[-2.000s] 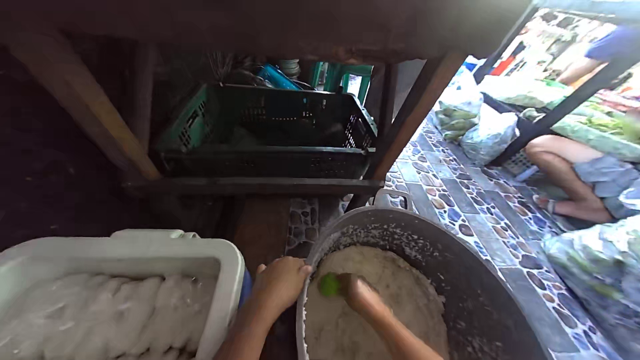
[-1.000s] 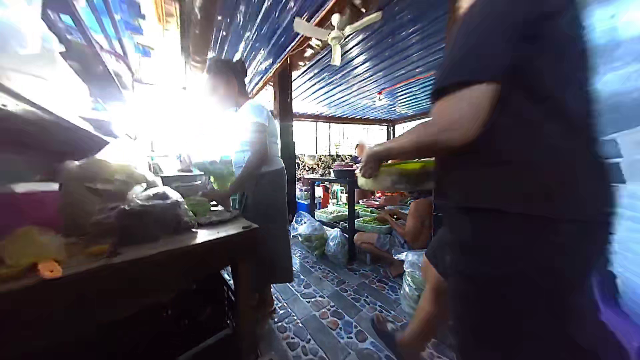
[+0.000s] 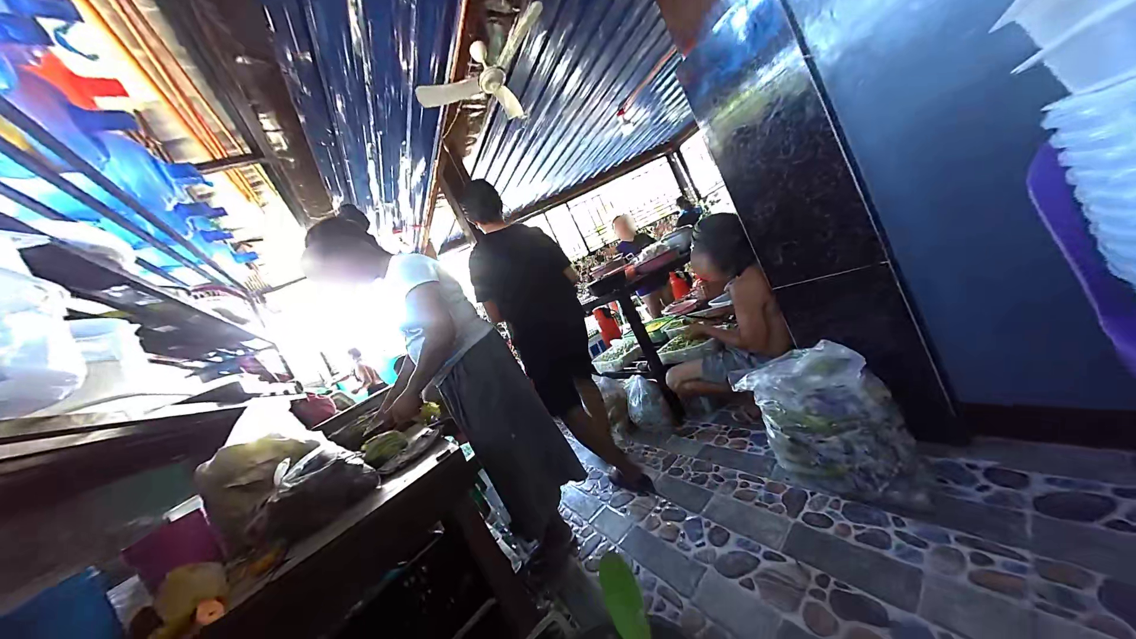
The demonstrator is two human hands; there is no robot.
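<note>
Neither of my hands shows in the head view at this moment. At the bottom edge a green oblong thing (image 3: 623, 596), perhaps a leaf or a utensil's blade, stands up over a dark shape; what holds it cannot be seen. Left of it runs a wooden table (image 3: 417, 484) with filled plastic bags (image 3: 324, 493) and green produce (image 3: 384, 449) on top. A person in a white shirt (image 3: 451, 306) bends over the table's far end, hands at the produce.
A person in black (image 3: 524, 293) stands farther back on the pebble-patterned floor (image 3: 710, 550). Another person (image 3: 754, 311) sits low beside trays of greens (image 3: 688, 346). A large filled clear bag (image 3: 830, 426) rests by the dark pillar (image 3: 799, 177). Stacked white containers (image 3: 1100, 133) are at upper right.
The view has swung up from the pot, where both hands showed, to the room. The person in black, close at the right one second ago, is now farther off beyond the table.
</note>
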